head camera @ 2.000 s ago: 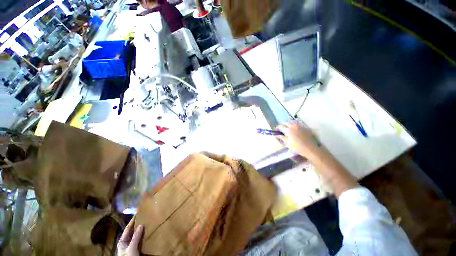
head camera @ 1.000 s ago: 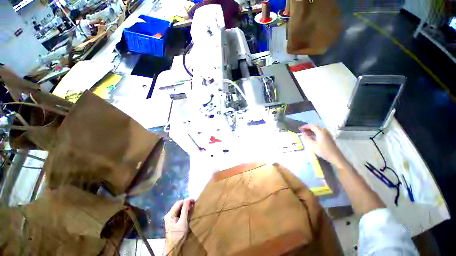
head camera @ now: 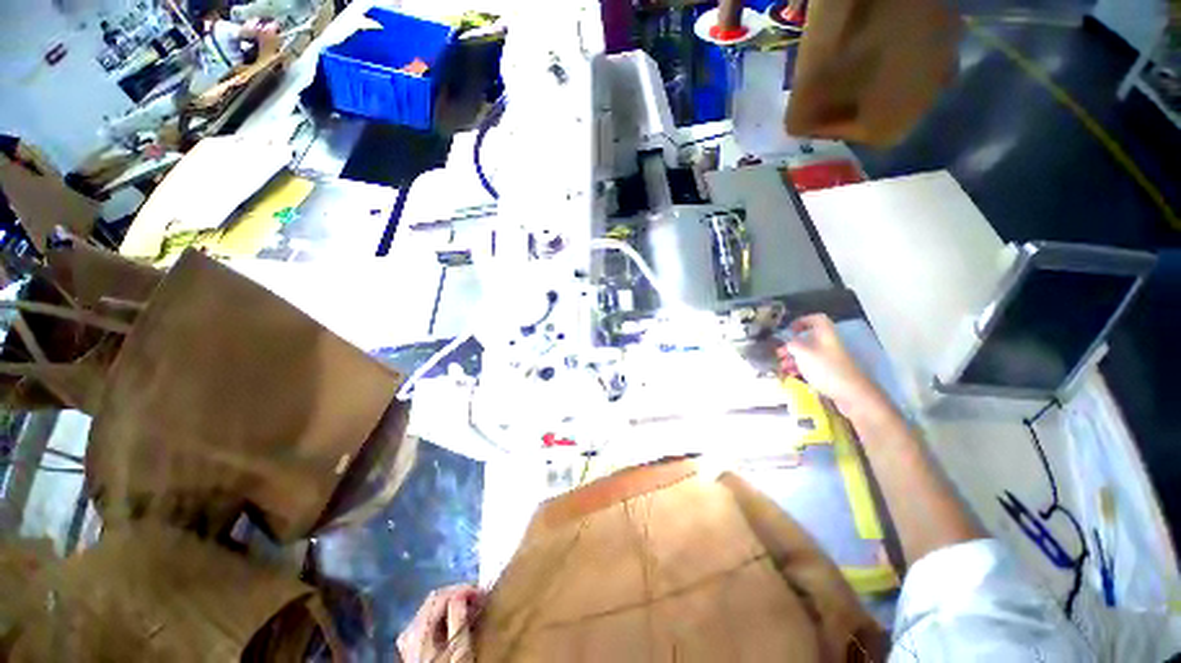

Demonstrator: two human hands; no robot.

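Note:
A brown bag body (head camera: pixel 648 570) lies in front of me, its reddish-brown edge strip (head camera: pixel 619 490) at the front of the machine bed. The white clamp frame with yellow edging (head camera: pixel 848 479) lies beyond and to the right of it. My left hand (head camera: pixel 443 624) is at the bag's left side, low in the view, its fingers closed on the bag's edge. My right hand (head camera: pixel 816 360) is at the frame's far right corner, fingers bent; glare hides what the fingertips touch. The white sewing machine head (head camera: pixel 551 168) stands over the bed.
Brown bags (head camera: pixel 246 389) are piled at left. A control screen (head camera: pixel 1049 317) stands at right, with blue-purple snips (head camera: pixel 1036 528) and a slim blue tool (head camera: pixel 1107 563) nearer me. A blue bin (head camera: pixel 386 71) stands far left. A brown bag (head camera: pixel 870 71) hangs behind the machine.
The bag edge has come up to the machine bed. My right hand has gone from holding a slim blue-purple tool to the frame's corner; the snips now lie at right. The view has shifted.

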